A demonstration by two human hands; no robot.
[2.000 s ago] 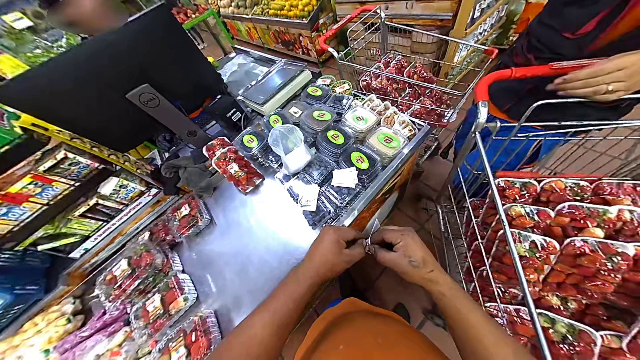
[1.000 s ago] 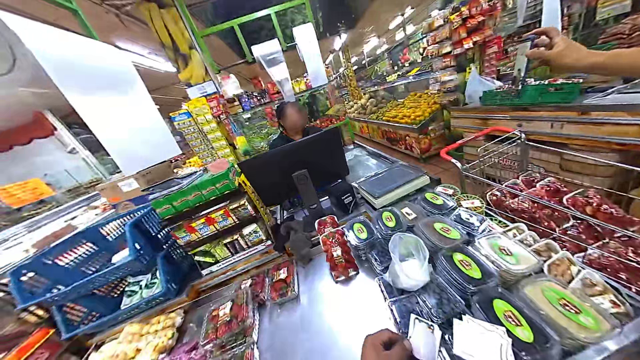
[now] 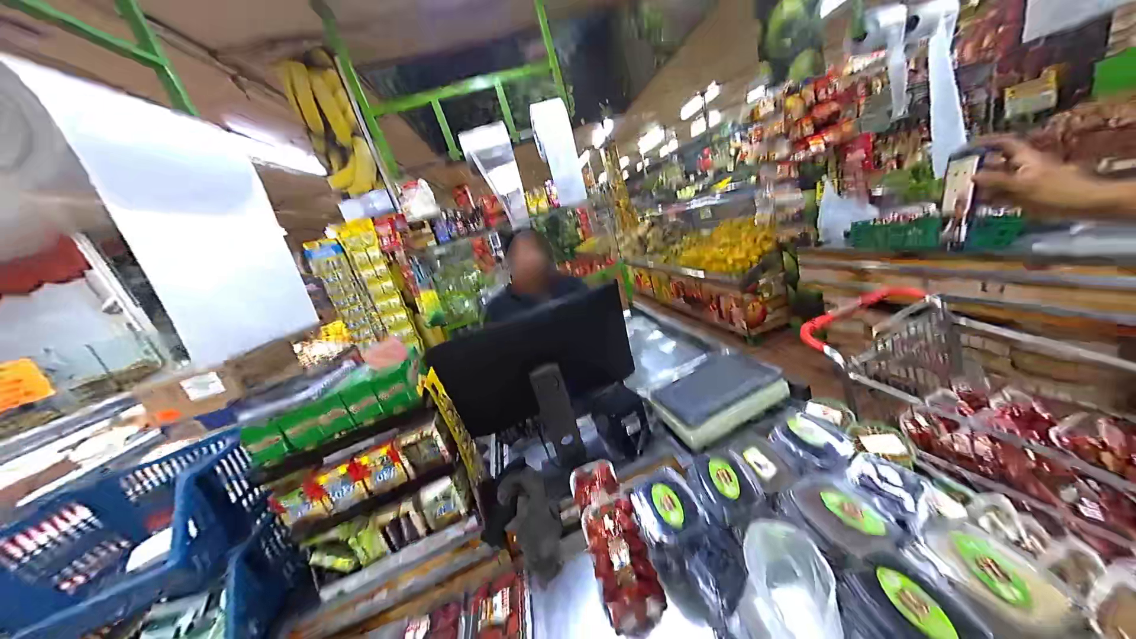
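Neither of my hands shows in this view. Near the bottom centre a clear plastic container stands among dark-filled clear packs with green oval labels, one of them a dark pack. To its left, packs of red strawberries lie on the shiny metal counter. A black monitor stands behind them, seen from the back. Right of it is a flat-topped scale. At the upper right another person's hand, as far as the blur allows, holds a phone.
A person is behind the monitor. Blue plastic baskets stand at the lower left, near shelves of packets. At right, a shopping cart with a red handle stands beside packed red fruit. Bananas hang above.
The view has swung upward. Two seconds ago my hands were together near the counter's edge; one second ago a hand showed at the bottom edge, now out of view. The phone-holding hand remains at upper right.
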